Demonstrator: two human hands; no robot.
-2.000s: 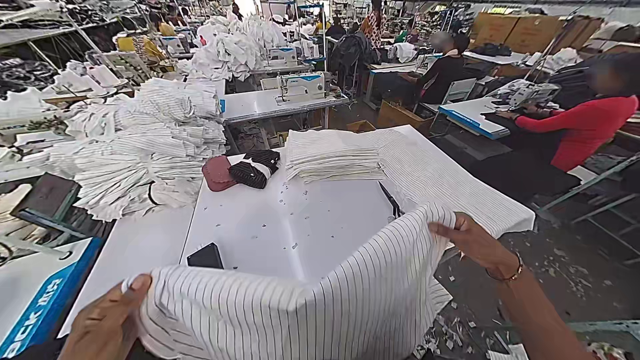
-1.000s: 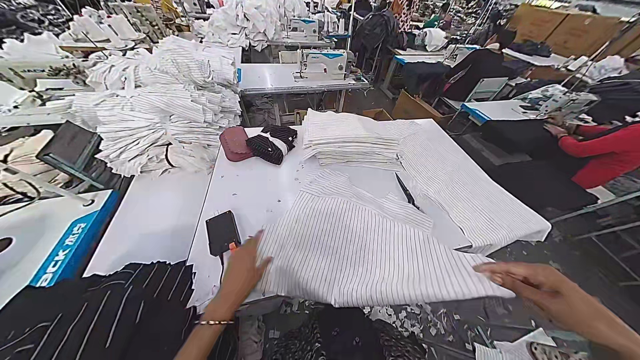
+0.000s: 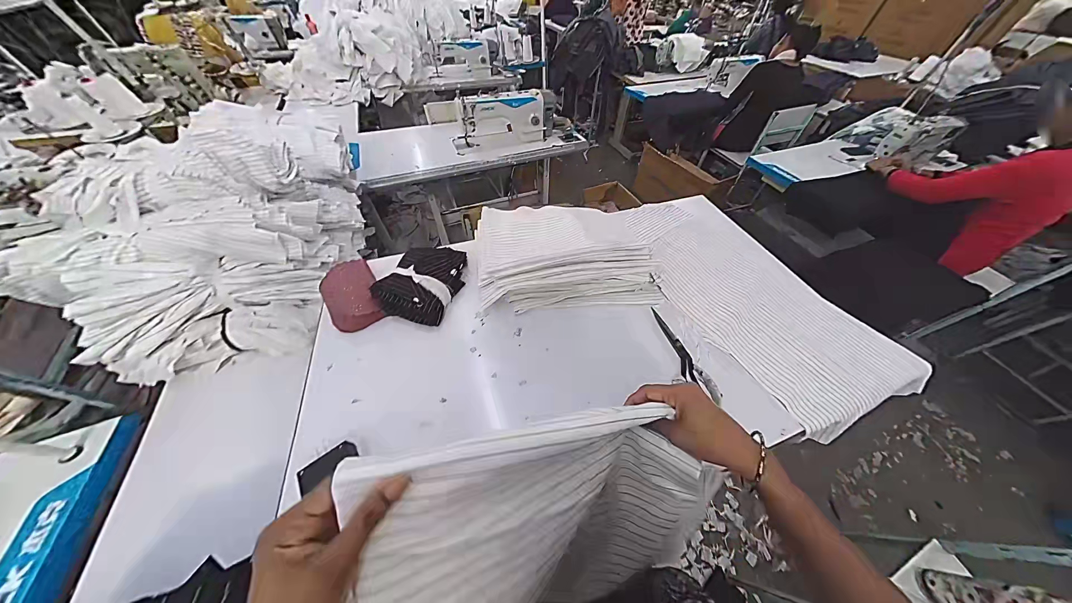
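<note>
A white striped fabric piece [image 3: 502, 486] hangs between my hands over the near edge of the white table [image 3: 394, 394]. My left hand [image 3: 322, 536] pinches its left upper corner; my right hand [image 3: 691, 427] grips the top edge at the right. Just beyond my right hand lie black scissors [image 3: 674, 343]. A stack of folded striped fabric [image 3: 569, 260] rests at the back of the table, and a long striped piece [image 3: 779, 318] drapes over the right edge. A black phone-like object [image 3: 327, 465] is partly hidden behind my left hand.
A red cushion-like object [image 3: 350, 295] and a tied black striped bundle [image 3: 420, 285] sit at the table's back left. A big heap of striped fabric [image 3: 193, 234] stands at left. Beyond is a sewing machine [image 3: 507, 117]. A person in red [image 3: 997, 201] works at right.
The striped piece lay on the table one second ago with my left hand beside it; now both hands hold it raised. The black phone-like object is now partly covered.
</note>
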